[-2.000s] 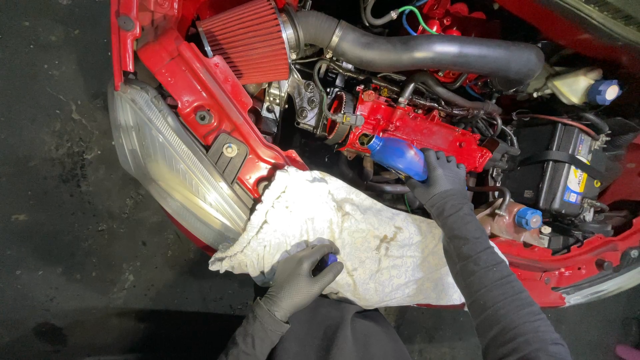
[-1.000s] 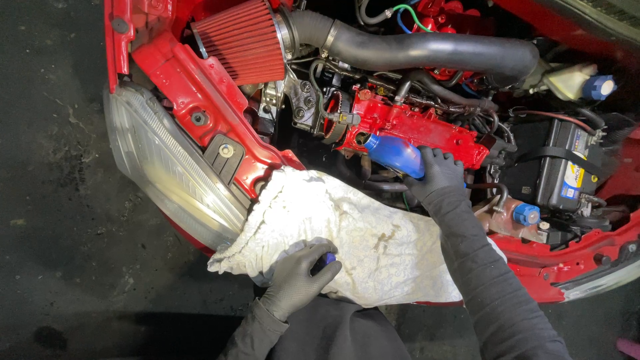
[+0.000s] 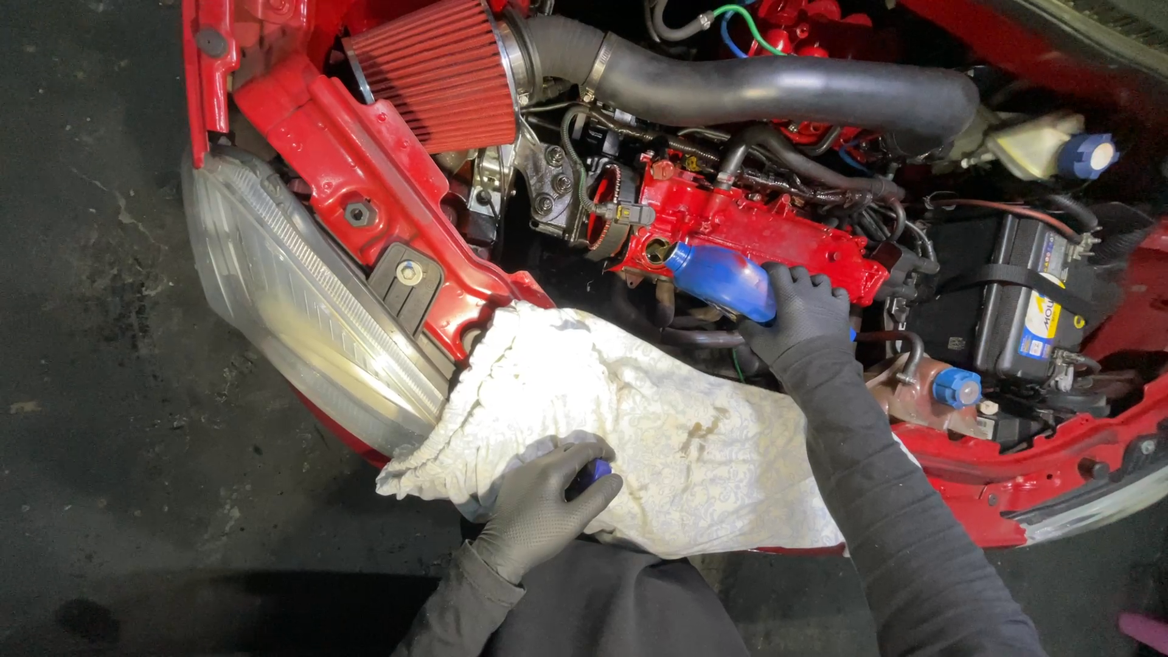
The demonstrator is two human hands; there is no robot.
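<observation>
My right hand (image 3: 800,308), in a dark textured glove, grips the base of a blue plastic bottle (image 3: 725,281). The bottle lies tilted on its side, its neck at the round filler opening (image 3: 657,249) of the red engine cover (image 3: 757,224). Whether liquid runs from it cannot be seen. My left hand (image 3: 547,502), gloved alike, rests at the near edge of a stained white cloth (image 3: 730,438) and holds a small blue-purple cap (image 3: 591,474) between thumb and fingers. The cloth hangs over the front edge of the car.
A red cone air filter (image 3: 438,78) joins a thick black intake pipe (image 3: 776,91) beyond the engine cover. On the right are a strapped car battery (image 3: 1013,292), a blue-capped reservoir (image 3: 1031,151) and another blue cap (image 3: 956,388). A headlight (image 3: 301,301) lies at left.
</observation>
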